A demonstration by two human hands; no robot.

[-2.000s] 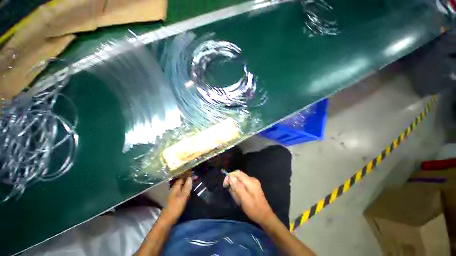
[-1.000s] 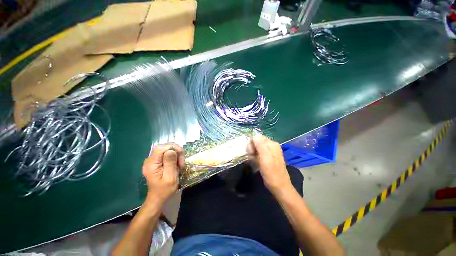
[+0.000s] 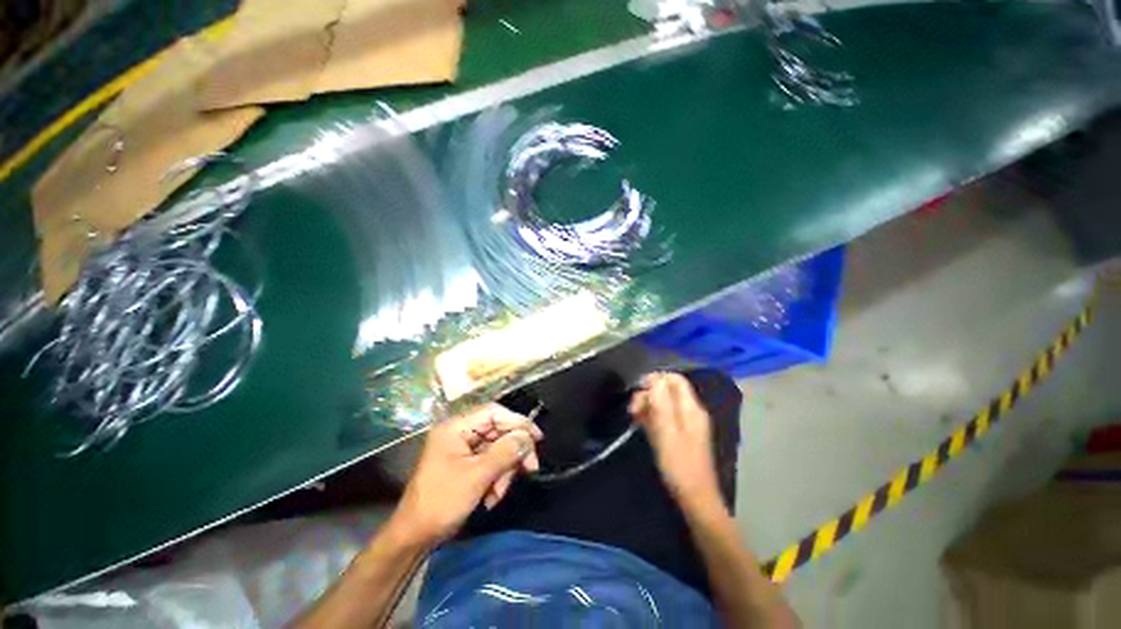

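Observation:
A thin silvery strand (image 3: 593, 464) sags in a shallow curve between my hands, over the dark-clothed lap. My left hand (image 3: 473, 464) holds its left end between thumb and fingers, just below the bench edge. My right hand (image 3: 672, 424) is slightly blurred and holds the other end with closed fingertips. A yellow-cream block (image 3: 523, 345) lies at the bench edge above my hands, with fine clear bits around it. The C-shaped bundle of silver strands (image 3: 537, 211) and a fan of clear strips (image 3: 412, 234) lie behind the block.
A tangled heap of silver strands (image 3: 148, 332) lies at the left, near cardboard sheets (image 3: 332, 55). A small dark-silver bundle (image 3: 811, 74) lies at the far right. A blue bin (image 3: 805, 313) stands below the bench edge. Yellow-black tape (image 3: 934, 461) crosses the floor.
Both hands have come down from the yellow block to over the lap. The strand now shows stretched between them. The camera view has shifted slightly.

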